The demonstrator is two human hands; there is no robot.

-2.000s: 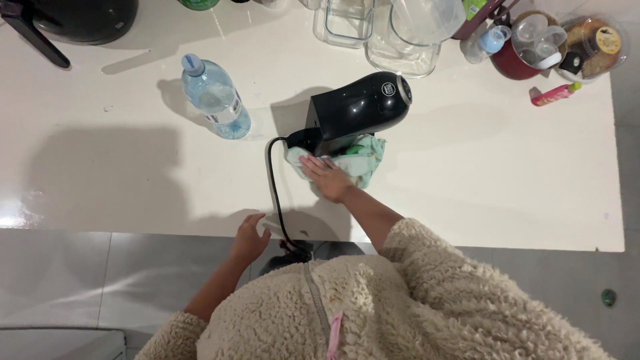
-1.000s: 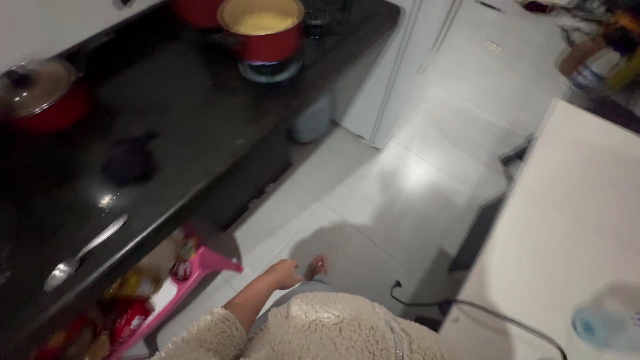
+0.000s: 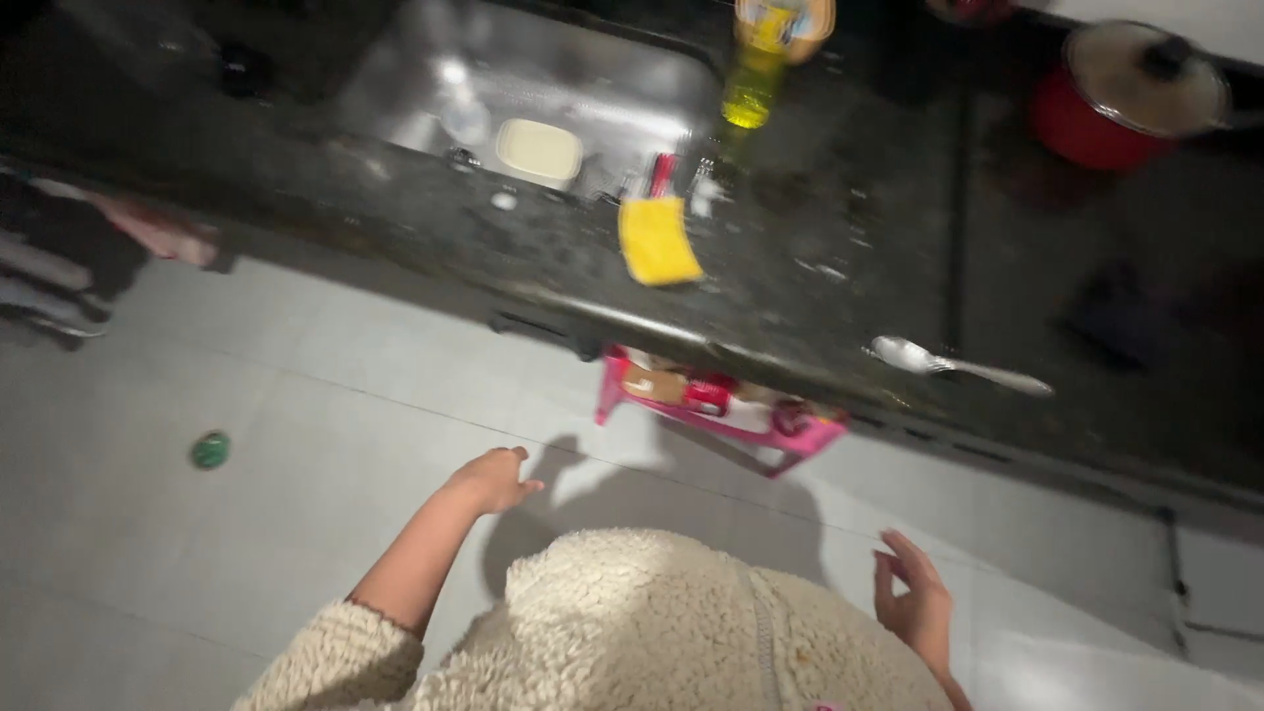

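Note:
My left hand [image 3: 494, 480] hangs over the tiled floor with its fingers apart and nothing in it. Off to the right, my right hand [image 3: 913, 592] is also over the floor, empty, its fingers loosely curled. Both are below the edge of a dark stone counter [image 3: 820, 296]. On the counter lie a yellow sponge or cloth [image 3: 659, 242] and a metal spoon [image 3: 958, 366]. A stainless steel sink [image 3: 612, 89] holds a pale rectangular container or lid [image 3: 539, 151]. Beside the sink stands a bottle of yellow-green liquid [image 3: 752, 89].
A pink rack [image 3: 731, 432] with packets protrudes under the counter edge. At the upper right is a red pot with a glass lid [image 3: 1096, 128]. A small green object [image 3: 210, 450] lies on the floor at the left; cloths [image 3: 158, 229] hang at the far left.
Two seconds ago my right hand was on a cloth beside a black appliance on the white table; it is off the cloth. The view has swung to the sink counter.

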